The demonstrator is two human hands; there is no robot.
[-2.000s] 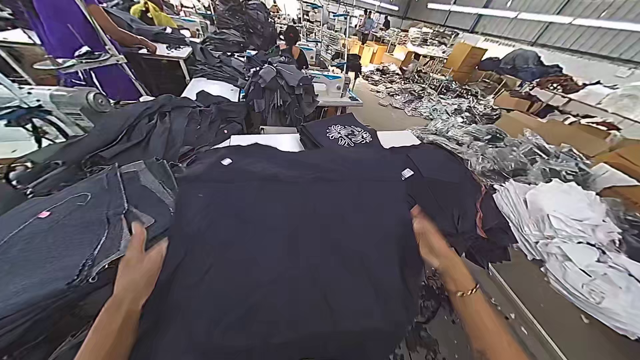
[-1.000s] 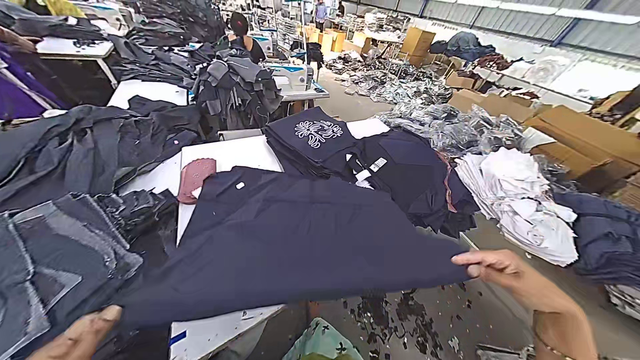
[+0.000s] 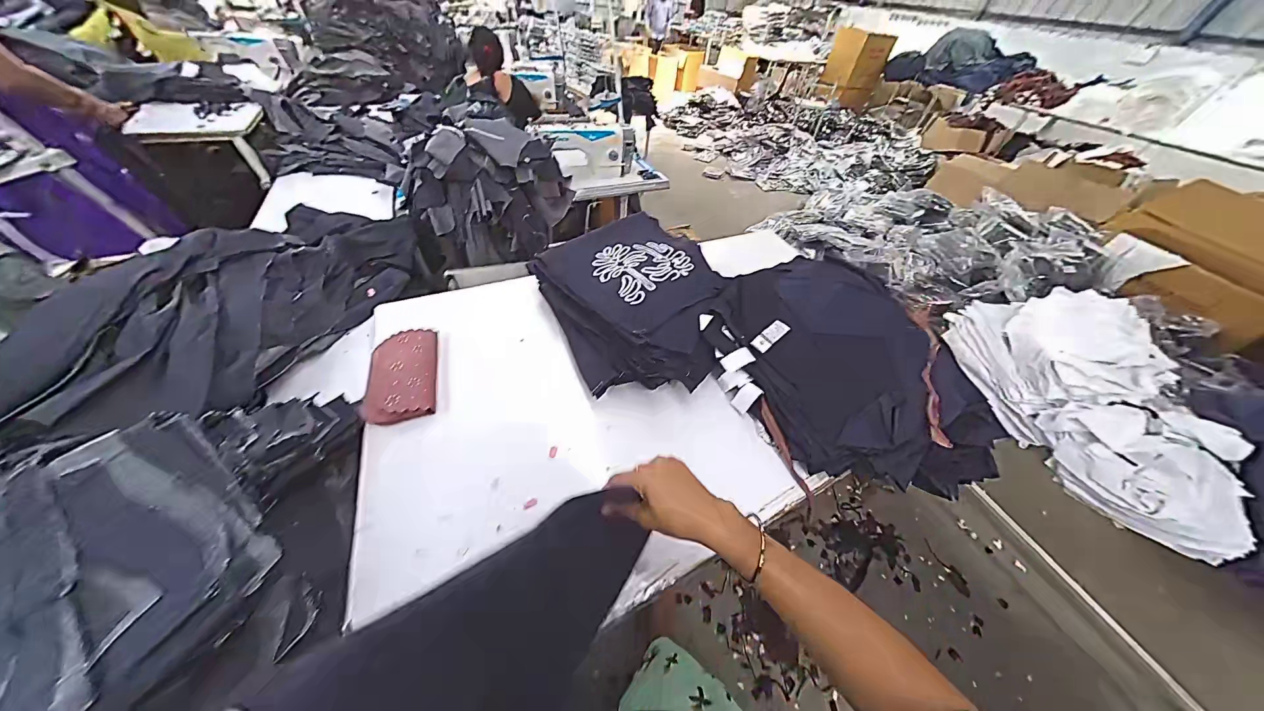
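My right hand [image 3: 671, 501] pinches the corner of a dark navy cloth piece [image 3: 474, 602], which hangs down to the lower left over the front of a white table [image 3: 464, 474]. My left hand is out of view. A pink wallet-like case with a scalloped edge [image 3: 402, 377] lies on the table's left part. Behind my right hand stands a stack of navy cloth pieces with a white printed design on top [image 3: 632, 296]. Beside it, a pile of navy garments [image 3: 839, 365] with white labels [image 3: 768, 336] hangs partly over the table's right edge.
Dark cloth heaps [image 3: 128, 533] border the table on the left. White cloth bundles [image 3: 1096, 395], plastic-wrapped packs [image 3: 948, 247] and cardboard boxes [image 3: 1195, 247] lie on the right. Scraps litter the floor [image 3: 928, 583]. Sewing machines [image 3: 592, 148] and other people are farther back.
The navy cloth, earlier spread between both hands, has moved down and left, uncovering more of the white table. My left hand has gone out of view; my right hand has moved inward.
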